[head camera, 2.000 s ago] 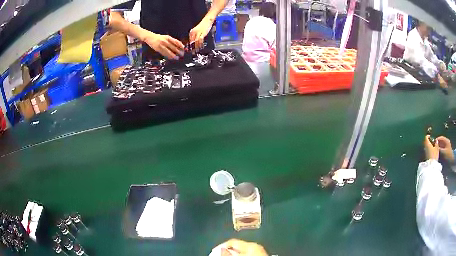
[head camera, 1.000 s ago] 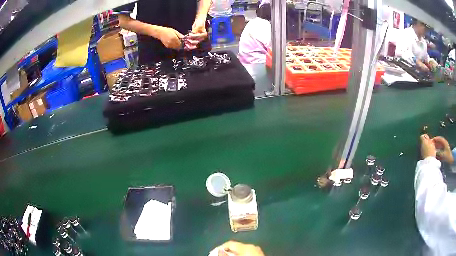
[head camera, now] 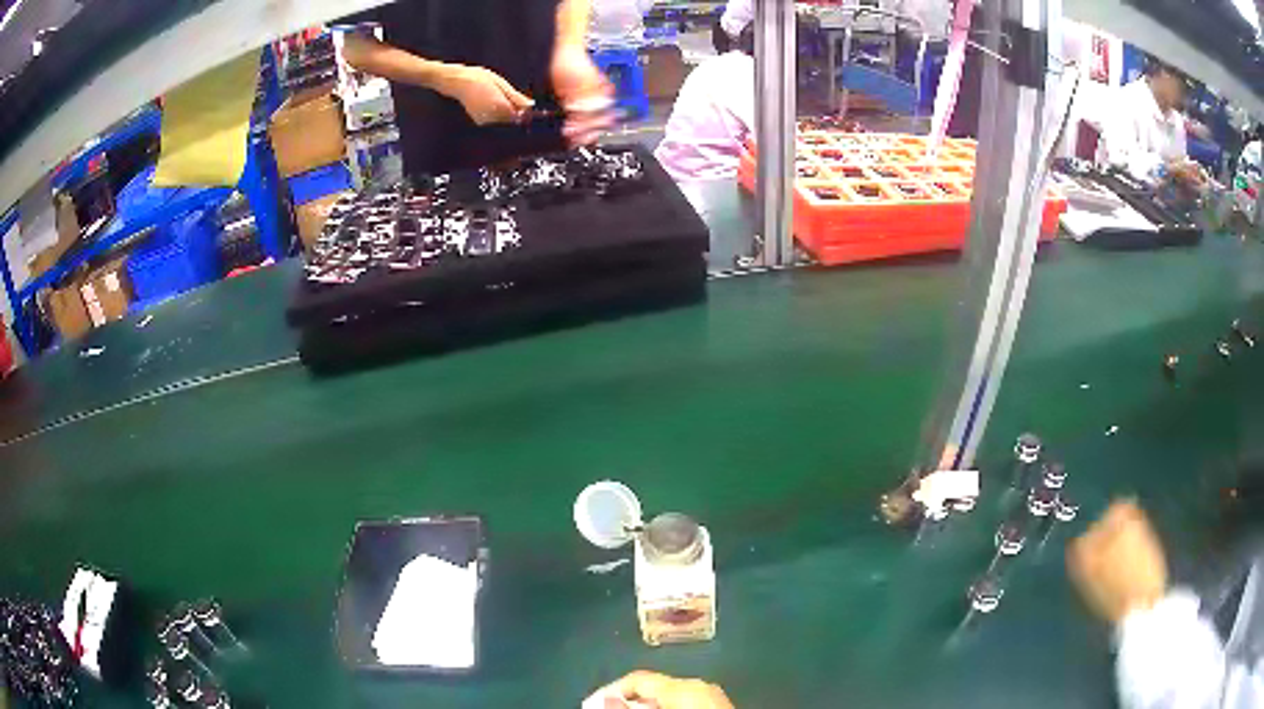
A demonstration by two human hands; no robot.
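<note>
My right hand (head camera: 663, 690) shows only as bent fingers cut off by the bottom edge. A small whitish bit is at its left side; what it holds cannot be made out. My left hand is not in view. Just above stands a squat bottle (head camera: 677, 603) with a label, its round pale lid (head camera: 607, 514) open to the left. Left of it lies a black bin (head camera: 363, 596) with a white sheet (head camera: 433, 609) in it. Small shiny pieces stand at the left (head camera: 180, 644) and at the right (head camera: 1011, 539).
A dark pile (head camera: 35, 651) and white strip (head camera: 83, 616) lie far left. A black foam tray (head camera: 555, 298) holds silver pieces, a person behind it. Orange trays (head camera: 887, 229) stand behind a metal post (head camera: 995, 305). Another person's hand (head camera: 1120, 561) is beside the right pieces.
The neighbouring person's hand at the right has come nearer, beside the standing pieces. The opposite person's hands have moved apart, one blurred. My right hand's fingers have stayed nearly in place.
</note>
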